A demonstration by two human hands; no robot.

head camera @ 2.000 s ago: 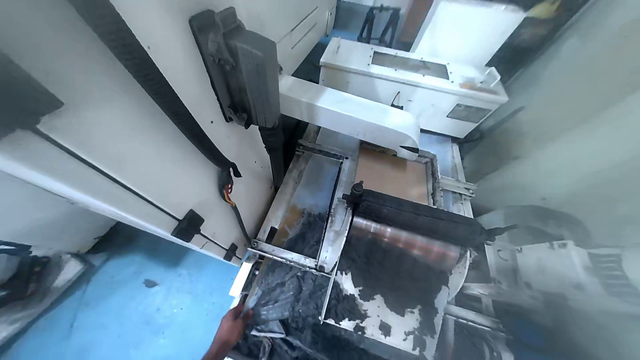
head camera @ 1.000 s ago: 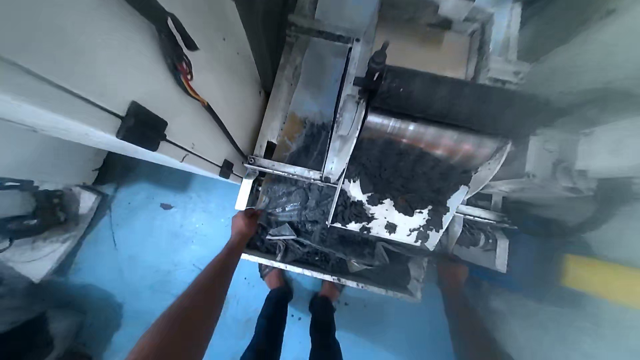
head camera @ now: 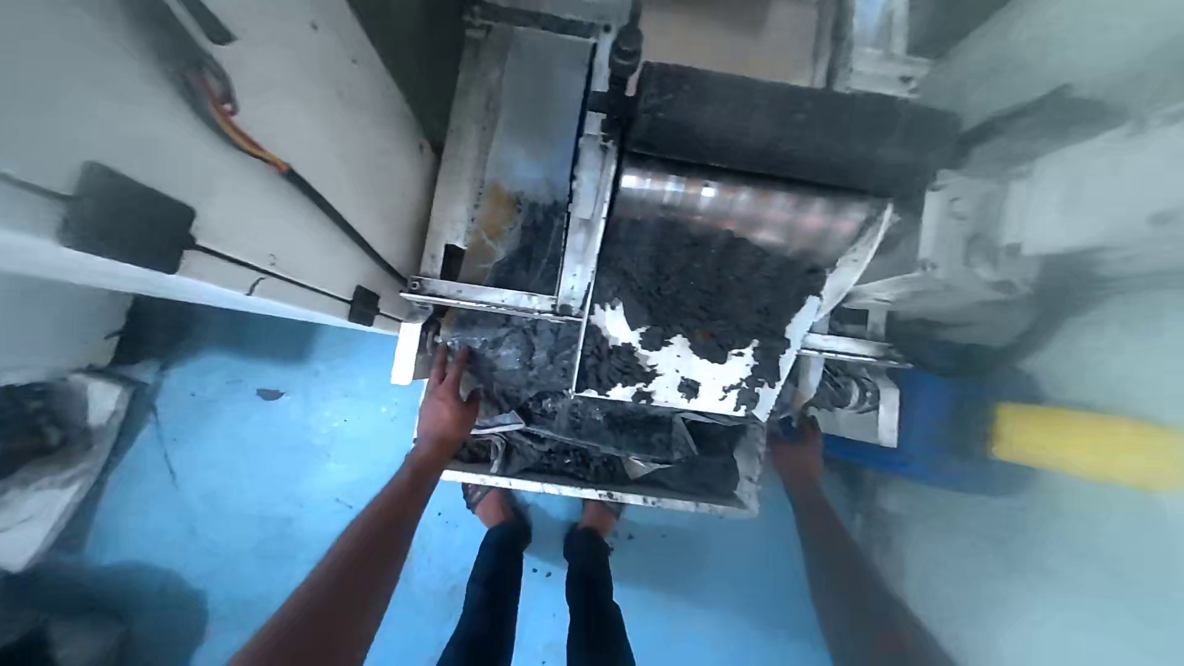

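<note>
A metal tray filled with dark grey sludge-like waste lies at the machine's front, over my feet. At the tray's left side is my left hand, fingers spread against its edge and the dark waste. My right hand is at the tray's right side, blurred and partly hidden, so its grip is unclear. Above the tray slopes a white chute plate, coated with dark flakes, below a shiny metal roller and a black cylinder or cover.
A white machine cabinet with loose wires stands on the left. To the right are a blue object and a yellow cylindrical part, both blurred. Another dirty tray lies at far left on the blue floor.
The view has swung down toward the machine's front. My right hand, out of sight two seconds ago, has come to the tray's right side. My left hand stays at the left side, its fingers now more spread.
</note>
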